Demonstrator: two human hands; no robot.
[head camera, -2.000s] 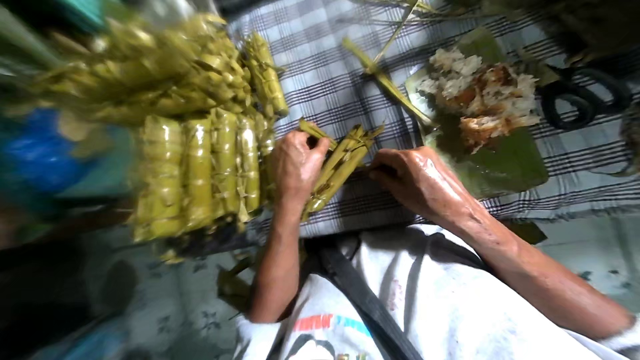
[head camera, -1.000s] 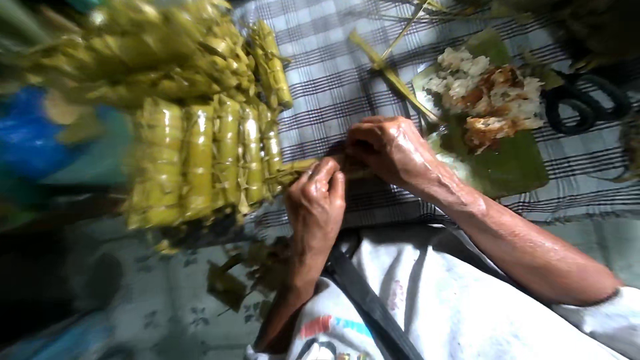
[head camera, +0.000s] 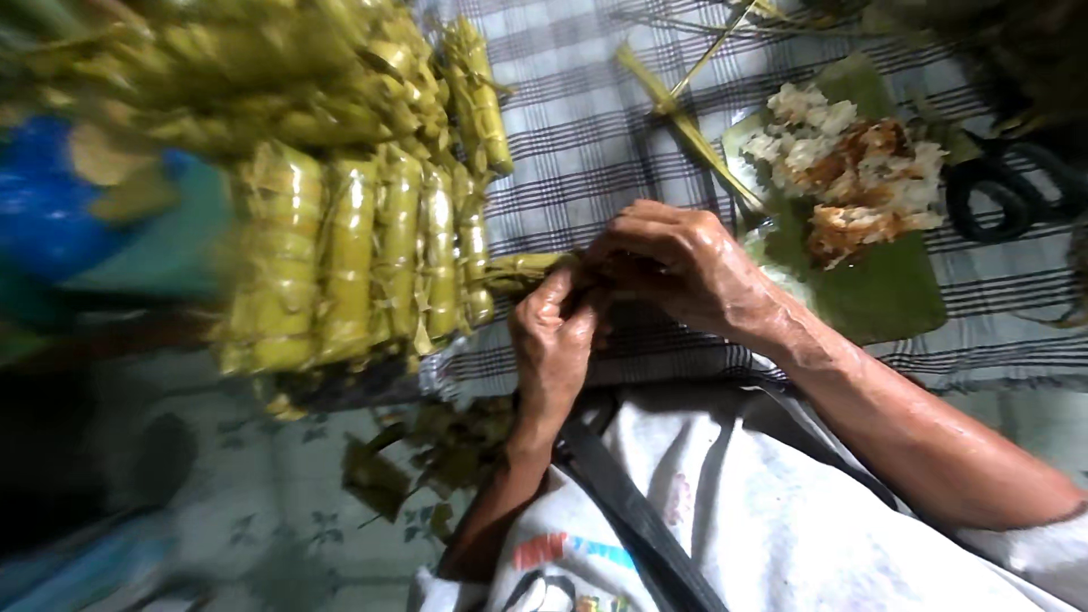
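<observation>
A leaf-wrapped bundle (head camera: 525, 265) lies sideways in front of me, its left end close to a row of tied leaf-wrapped rolls (head camera: 347, 263). My left hand (head camera: 557, 327) grips its near side with thumb and fingers. Beside it, my right hand (head camera: 680, 255) has its fingers bent against the bundle's right end, which the two hands hide. Whatever those fingertips pinch is out of sight. On the right, sticky rice with brown pieces (head camera: 858, 170) sits on a green banana leaf (head camera: 892, 297).
More wrapped rolls (head camera: 255, 76) are piled at the upper left, near a blue plastic bag (head camera: 51, 195). Black-handled scissors (head camera: 990, 200) lie right of the rice. A leaf strip (head camera: 688, 132) rests on the checked cloth (head camera: 561, 127). Leaf scraps (head camera: 382, 476) are on the tiled floor.
The bundle was slanted between my hands two seconds ago and is now turned sideways. My right hand has moved in close to my left.
</observation>
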